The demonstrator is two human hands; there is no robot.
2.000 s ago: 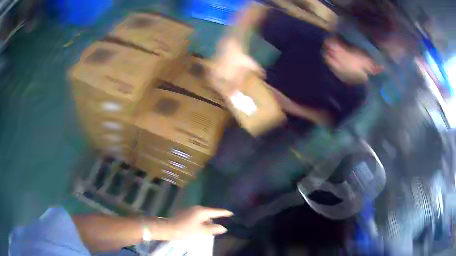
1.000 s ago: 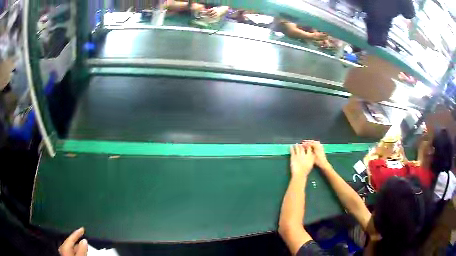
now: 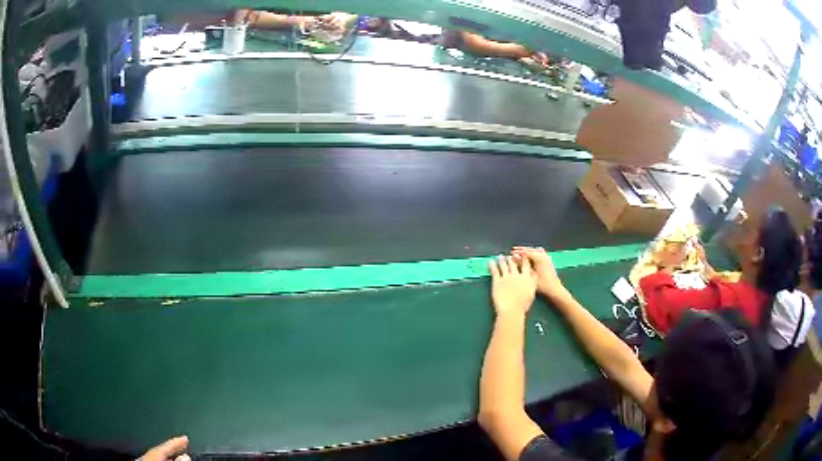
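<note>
My left hand [image 3: 167,448] shows only as a few fingers at the bottom left edge, below the front edge of the dark green workbench top [image 3: 243,360]. The rest of it is cut off, so I cannot tell what it holds. My right hand is out of view. An open carton [image 3: 622,200] with printed matter inside sits at the far right end of the dark conveyor belt [image 3: 342,203], its flap raised.
A neighbouring worker in a dark cap [image 3: 712,378] rests both hands on the bench's light green strip [image 3: 270,281]. Beyond sits a person in red [image 3: 703,297]. A green frame post [image 3: 25,180] stands at left. Other workers' hands show across the line.
The view has turned from the stacked cartons to the bench, then shifted slightly right. My left hand sits lower in view, and the white paper by it no longer shows.
</note>
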